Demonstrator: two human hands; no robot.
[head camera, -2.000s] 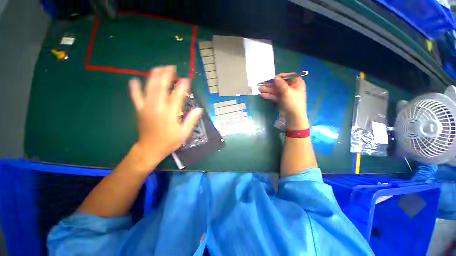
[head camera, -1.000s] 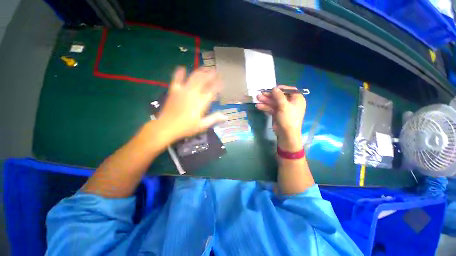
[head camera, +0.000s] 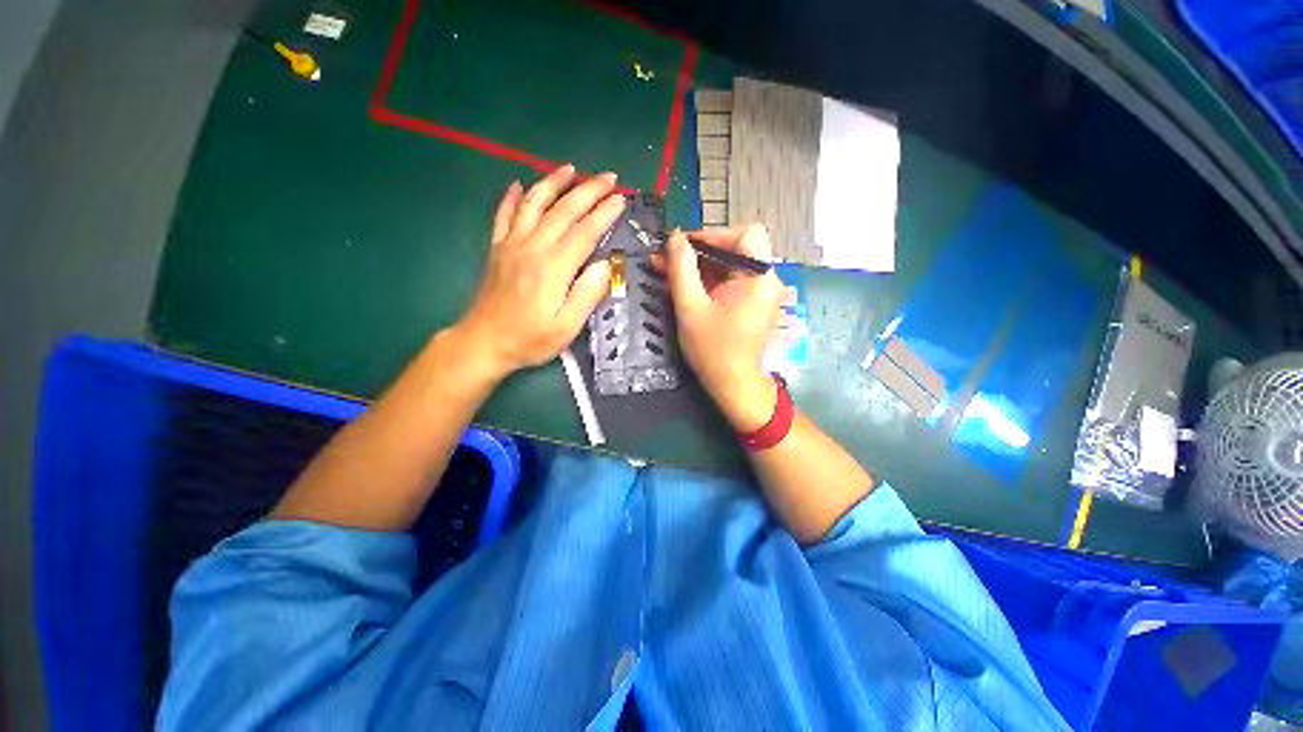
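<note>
The dark grey housing (head camera: 633, 336), with slanted slots and a small yellow patch, lies on a black backing board (head camera: 692, 429) near the bench edge. My left hand (head camera: 540, 279) lies against the housing's upper left side, fingers stretched and thumb near the yellow patch, holding it in place. My right hand (head camera: 726, 318) grips dark tweezers (head camera: 732, 258), their tip over the housing's upper part. Whether the tip holds a piece cannot be told. A large grey adhesive strip sheet (head camera: 775, 172) with a white right part lies behind my right hand, overlapping shorter strip pieces (head camera: 713, 165).
Blue film (head camera: 986, 300) lies at the right, with small grey pieces (head camera: 907, 375) at its left edge. Beyond are bagged sheets (head camera: 1139, 379) and a white fan (head camera: 1265, 451). Blue bins stand at the left (head camera: 215, 379) and right (head camera: 1143, 615). A yellow object (head camera: 297, 60) lies at the far left.
My left hand has come down from above the board onto the housing's side. My right hand has moved left with the tweezers, from the sheet's white part to the housing. The view has shifted.
</note>
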